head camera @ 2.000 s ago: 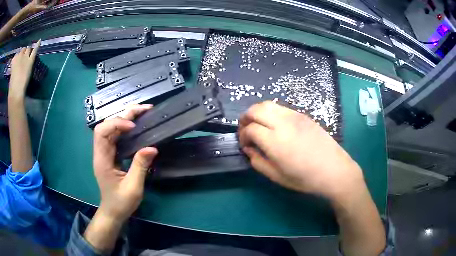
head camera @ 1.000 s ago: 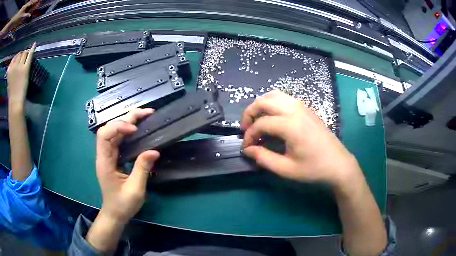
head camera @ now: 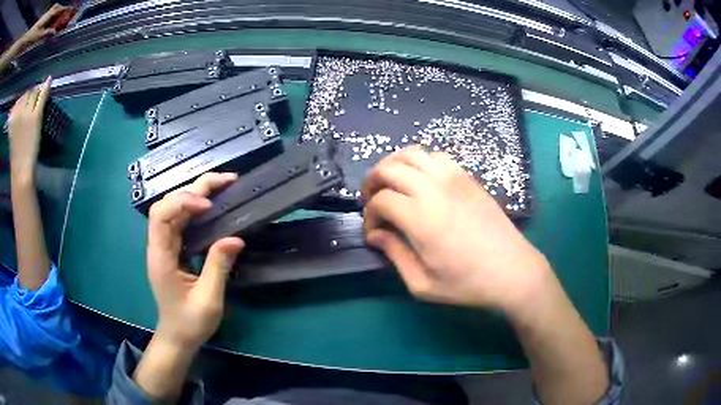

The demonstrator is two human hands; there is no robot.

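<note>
My left hand (head camera: 190, 261) grips one end of a black housing (head camera: 265, 194), tilted up to the right above the mat. A second black housing (head camera: 304, 251) lies below it on the green mat, its left part partly covered by the held one. My right hand (head camera: 447, 229) is over the right end of this lower housing, fingers bent together and fingertips at its top face; whether they hold a small part cannot be seen. Small metal parts (head camera: 474, 130) lie loose in the black parts tray (head camera: 522, 142), behind my right hand.
Stacked housings (head camera: 205, 150) lie at the left and back of the mat. A pale plastic item (head camera: 577, 162) is right of the tray. Conveyor rails (head camera: 356, 22) run behind. At far left, a person in blue sleeves (head camera: 39, 316) has a hand on a dark block; another hand holds an orange-red piece (head camera: 63, 17).
My right hand has moved slightly left along the lower housing, its fingers drawn closer together. An orange-red piece now shows in the hand at the top left.
</note>
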